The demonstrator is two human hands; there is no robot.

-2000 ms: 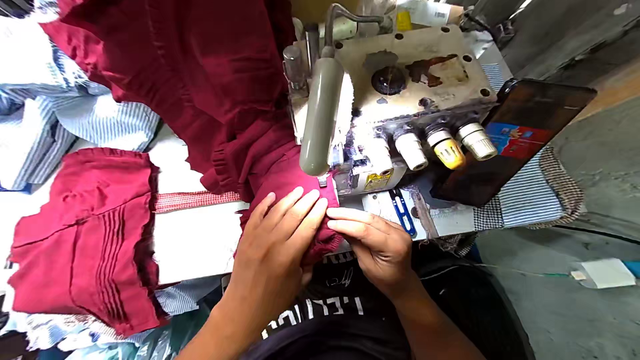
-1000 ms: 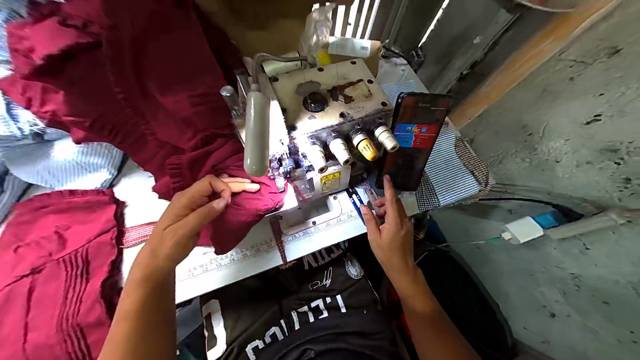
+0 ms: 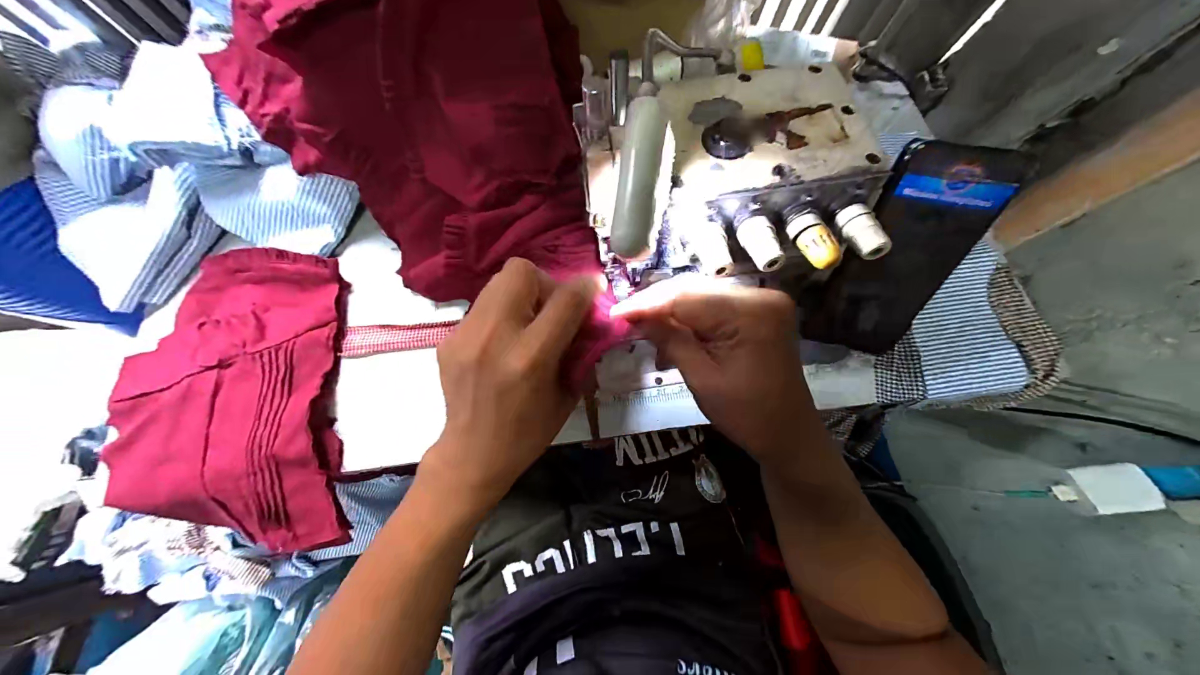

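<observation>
A large dark red garment (image 3: 469,141) spreads from the back of the table to the needle area of an overlock sewing machine (image 3: 778,131). My left hand (image 3: 516,352) grips the garment's edge just in front of the presser foot. Close against it on the right, my right hand (image 3: 727,347) pinches the same cloth between thumb and fingers. The brightly lit edge at the fingertips is partly hidden by both hands. A grey-green lamp or handle (image 3: 639,173) hangs above them.
A pleated dark red piece (image 3: 230,398) lies at left, near a checked strip (image 3: 394,338). Striped cloths (image 3: 187,169) are heaped behind it. A smartphone (image 3: 923,244) leans at the machine's right side. A ruler tape (image 3: 656,396) runs along the table's front edge.
My right hand has moved left from beside the phone to the cloth at the machine and pinches it. The phone's screen picture has changed.
</observation>
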